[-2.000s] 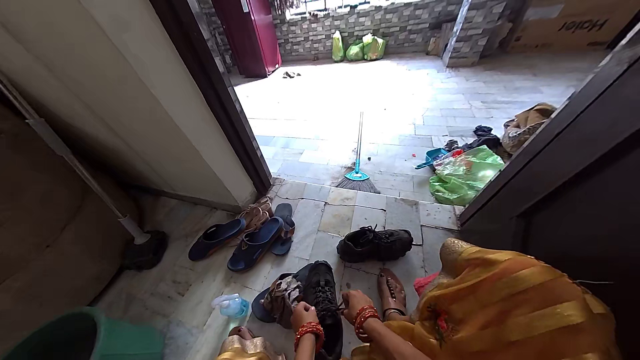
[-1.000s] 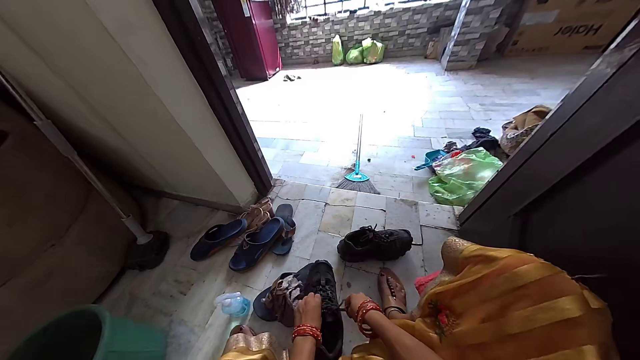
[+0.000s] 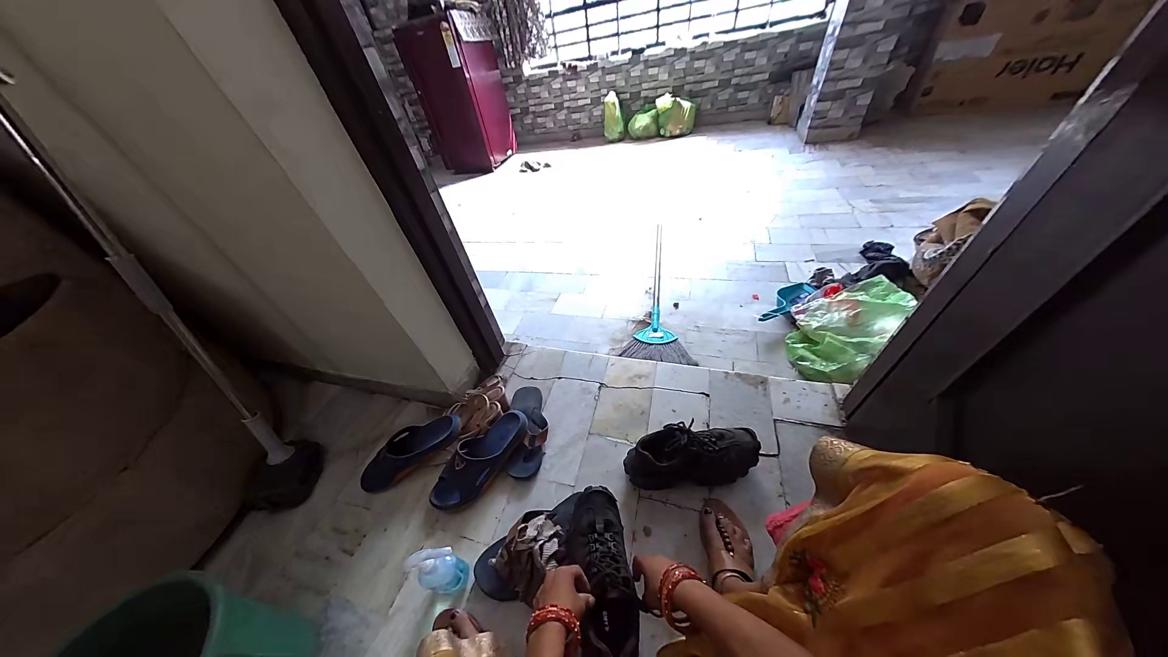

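A black lace-up shoe point(image 3: 602, 557) stands on the floor between my hands, its toe pointing away from me. My left hand point(image 3: 564, 593) touches its left side near the opening, fingers bent. At its right side is my right hand point(image 3: 651, 577), fingers curled close to the shoe; whether it grips the edge is unclear. Left of the shoe, a crumpled cloth point(image 3: 534, 549) lies on a blue slipper point(image 3: 493, 573). The other black shoe point(image 3: 692, 454) lies sideways farther ahead. A clear bottle with blue liquid point(image 3: 442, 571) is at the left.
Blue slippers point(image 3: 479, 461) and brown sandals point(image 3: 479, 406) sit by the door frame. A green bucket point(image 3: 196, 620) and a floor wiper point(image 3: 283, 470) are at left. Beyond the threshold lie a broom point(image 3: 657, 342), a blue dustpan point(image 3: 787, 299) and a green plastic bag point(image 3: 849, 333).
My left hand has shifted back from the laces toward the shoe's opening. My right hand stays on the right side of the shoe.
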